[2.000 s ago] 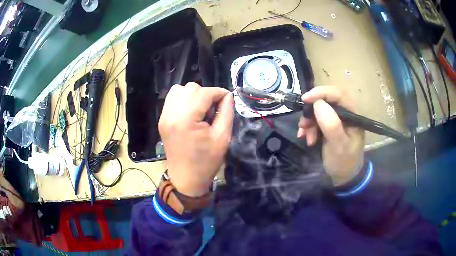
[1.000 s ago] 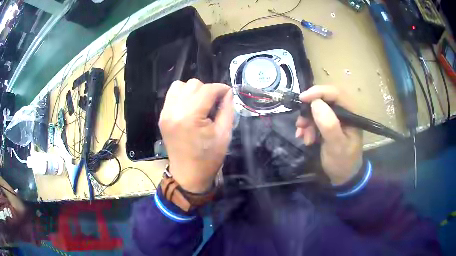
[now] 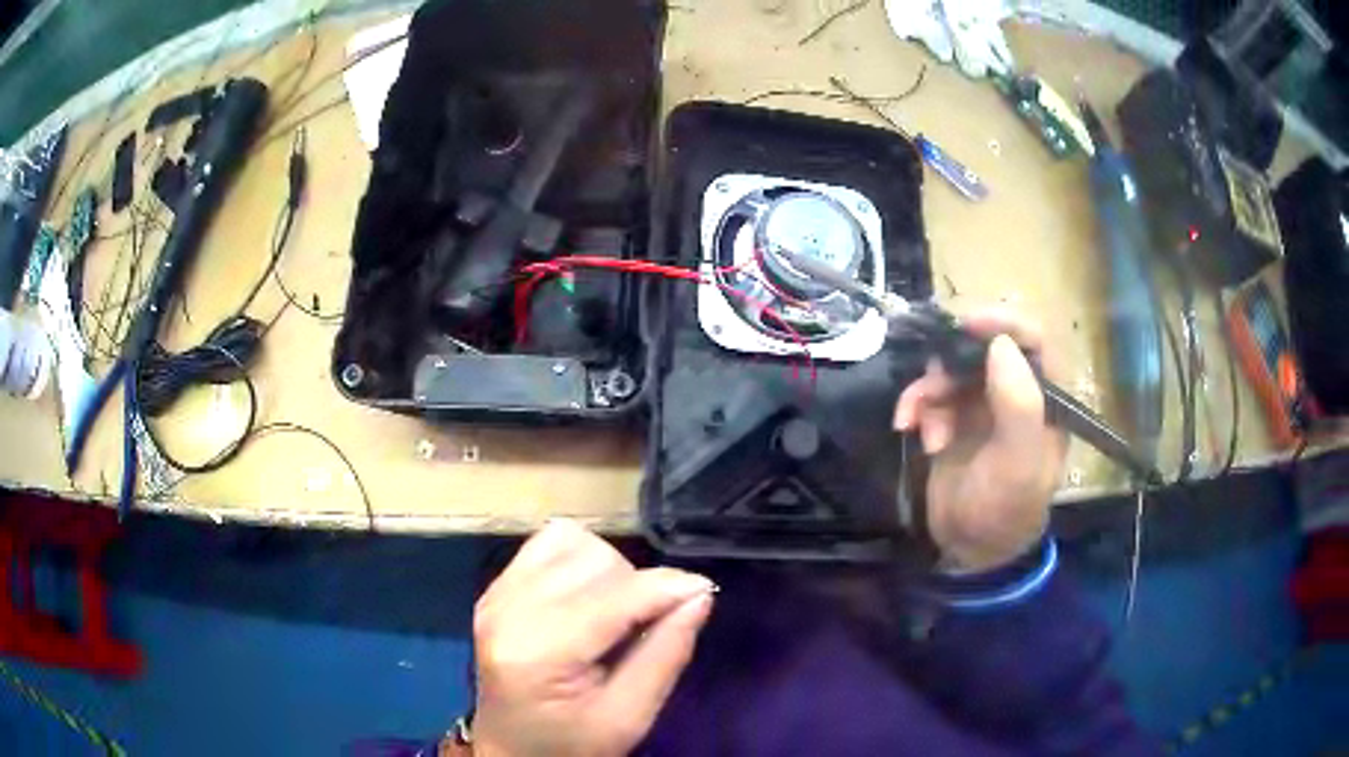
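Note:
My right hand [image 3: 988, 444] holds the black-handled soldering iron [image 3: 1073, 413] like a pen, its metal barrel over the speaker driver [image 3: 811, 237]. The driver sits on its pale square frame in the front case half [image 3: 716, 422]. Red speaker wires [image 3: 629, 268] run from the driver into the rear case half [image 3: 511, 126] on the left, where a small green spot shows. My left hand [image 3: 592, 643] is below the bench edge, thumb and forefinger pinched together; a tiny bright bit shows at the fingertips, too small to name.
Blue-handled pliers [image 3: 101, 407], a black wand-like tool [image 3: 207, 185] and a coiled cable [image 3: 200, 367] lie left. A screwdriver [image 3: 950, 166] and white glove [image 3: 954, 33] lie behind. A long blue tool [image 3: 1124, 296] and orange-edged multimeter [image 3: 1266, 360] lie right.
My left hand has moved from the driver down below the bench edge. The iron remains over the driver, its tip higher on it. The view has shifted, and the red wires between the case halves now show.

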